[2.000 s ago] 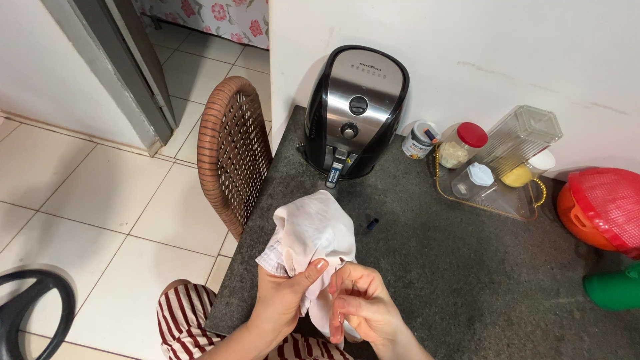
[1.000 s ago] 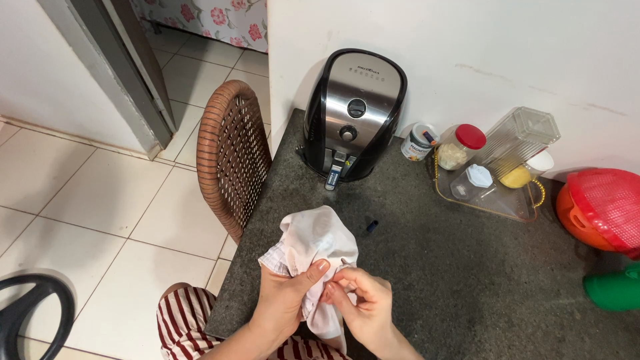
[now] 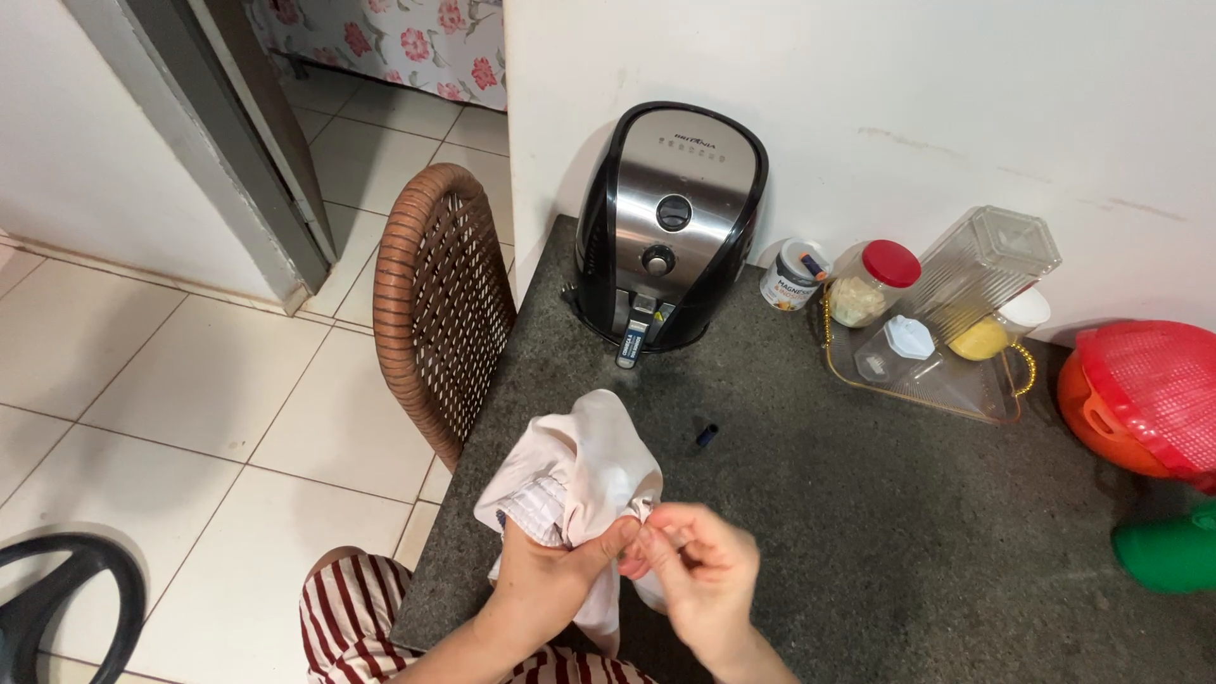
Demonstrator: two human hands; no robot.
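A pale pinkish-white cloth garment [image 3: 603,451] with a gathered elastic band is bunched over the near left part of the dark countertop. My left hand [image 3: 551,579] grips it from below, partly inside the folds, its thumb pressing on the fabric. At the garment's right side my right hand [image 3: 698,560] pinches a small gathered bit of cloth between thumb and forefinger, close to the left thumb. Whether anything thin is held in that pinch cannot be made out. A small dark cylindrical piece [image 3: 707,435] lies on the countertop, up and to the right of the garment.
An air fryer [image 3: 670,228] stands against the wall, with a white jar [image 3: 793,275] beside it. Further right are a tray [image 3: 921,404] holding containers, a red mesh-covered orange bowl [image 3: 1140,399] and a green object [image 3: 1168,551]. A wicker chair [image 3: 442,313] touches the left edge.
My right hand has risen to the garment's edge, its fingertips now beside my left thumb. The cloth is bunched differently, with its gathered band more exposed.
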